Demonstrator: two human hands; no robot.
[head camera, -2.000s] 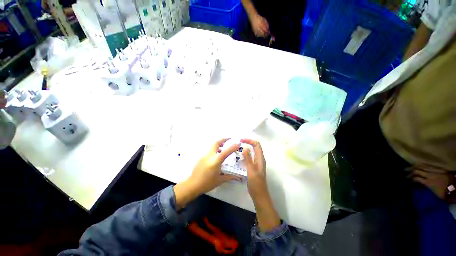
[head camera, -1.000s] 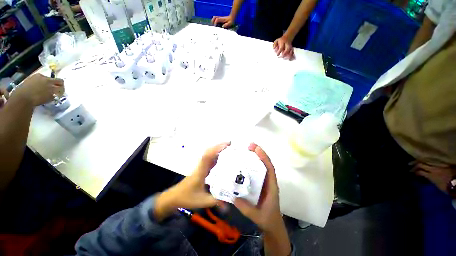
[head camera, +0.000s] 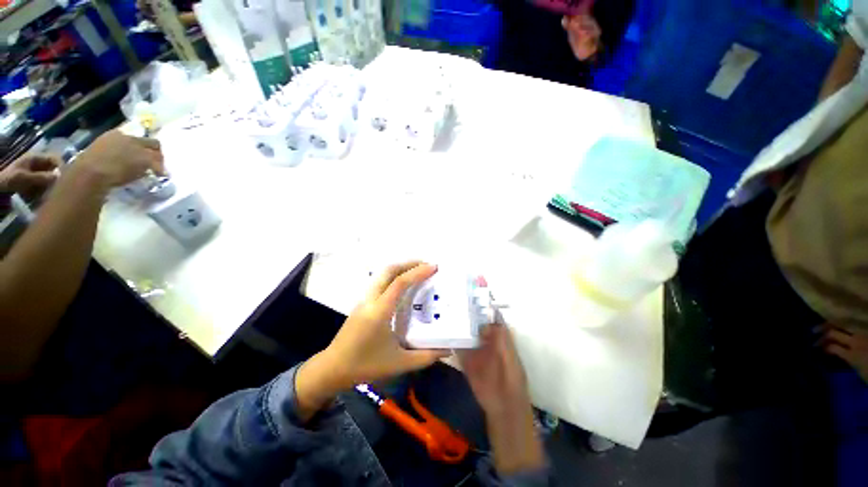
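A white cube plug adapter is held up over the table's front edge. A round socket face shows toward me and its two-pin plug points right. My left hand is closed around its left side, thumb below and fingers on top. My right hand is blurred at the plug side, with fingertips at the adapter's lower right; its grip is partly hidden.
More adapters stand at the back, near tall cartons. Another adapter is at left beside a coworker's hand. A translucent bottle, pens and a teal pad lie right. An orange-handled tool is below the table edge.
The adapter has turned so its plug points right. My right hand has shifted to the plug side. At the back, a person's hands have left the table. The view has shifted slightly.
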